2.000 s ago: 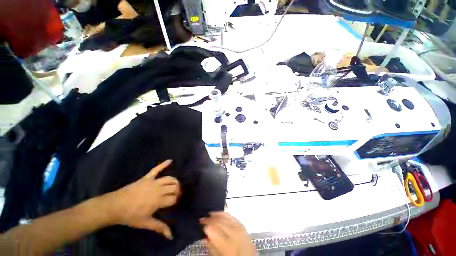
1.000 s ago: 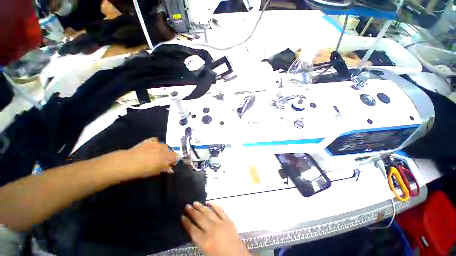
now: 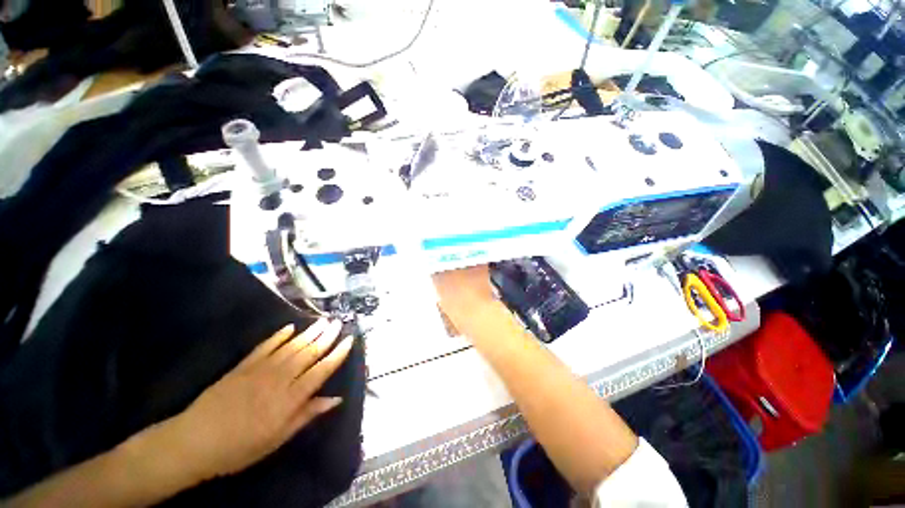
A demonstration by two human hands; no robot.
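A black fabric panel lies on the table left of the needle, its right edge at the presser foot. My left hand lies flat on the panel with fingers spread, fingertips just below the presser foot. My right hand is off the fabric, reaching under the arm of the white sewing machine, left of the smartphone. The machine arm hides its fingers, so whether it holds something cannot be seen.
Scissors with yellow and red handles lie at the right table end. A tape ruler runs along the front edge. A blue-rimmed bin and a red stool stand below at right. More black fabric lies behind the panel.
My right hand has left the panel's front edge and moved right and back under the machine arm. My left hand has flattened on the fabric near the needle. The view has shifted right.
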